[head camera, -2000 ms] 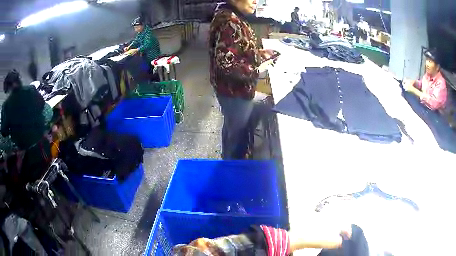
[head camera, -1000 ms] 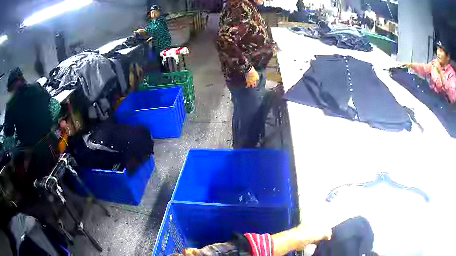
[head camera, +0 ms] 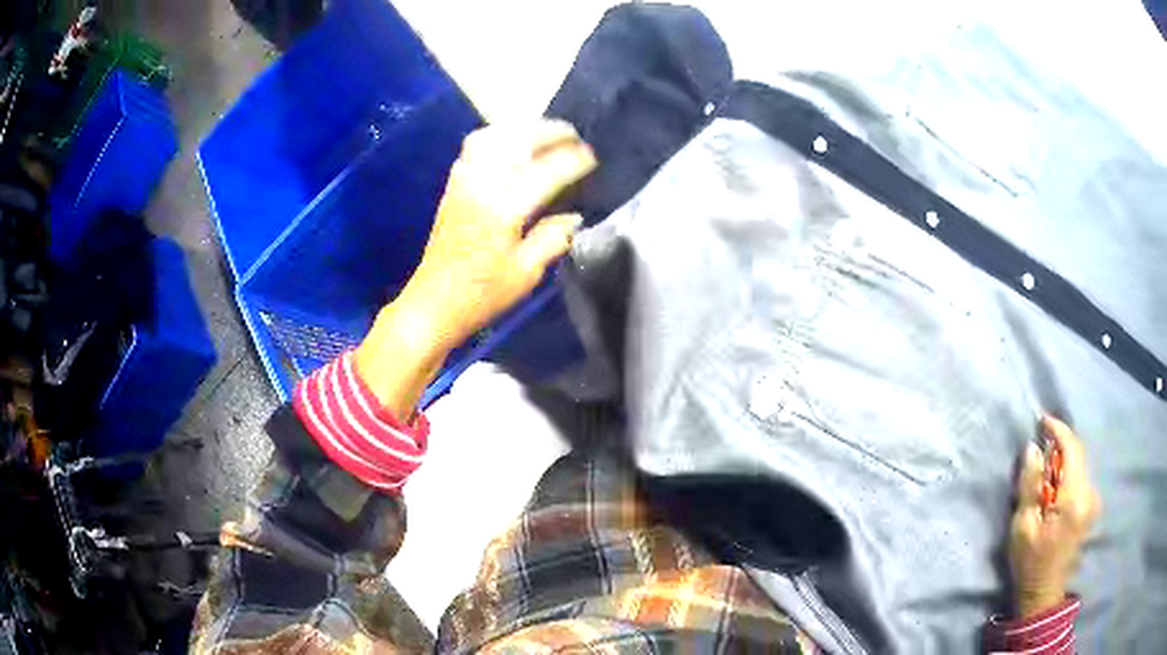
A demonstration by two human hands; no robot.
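The denim garment [head camera: 819,307] lies on the white table with its pale grey wrong side up. A dark placket [head camera: 932,220] with a row of small pale buttons runs diagonally across it. A dark folded part [head camera: 640,115] is at the top. My left hand [head camera: 512,211] is beside this dark part and the garment's left edge, its thumb and fingers apart; I see no cloth pinched, though the fingertips are blurred. My right hand [head camera: 1056,505] rests on the grey cloth at the lower right, closed around thread snips [head camera: 1052,471] with an orange handle; their blades are hidden.
A large blue crate [head camera: 333,166] stands beside the table at the upper left. More blue crates [head camera: 164,352] and a metal stand [head camera: 77,525] are on the grey floor at the far left. The white table [head camera: 474,448] shows between my left sleeve and the garment.
The view has swung down and to the right onto the table. The grey wrong side of the garment and my right hand with the snips now show; the other workers are no longer clearly visible.
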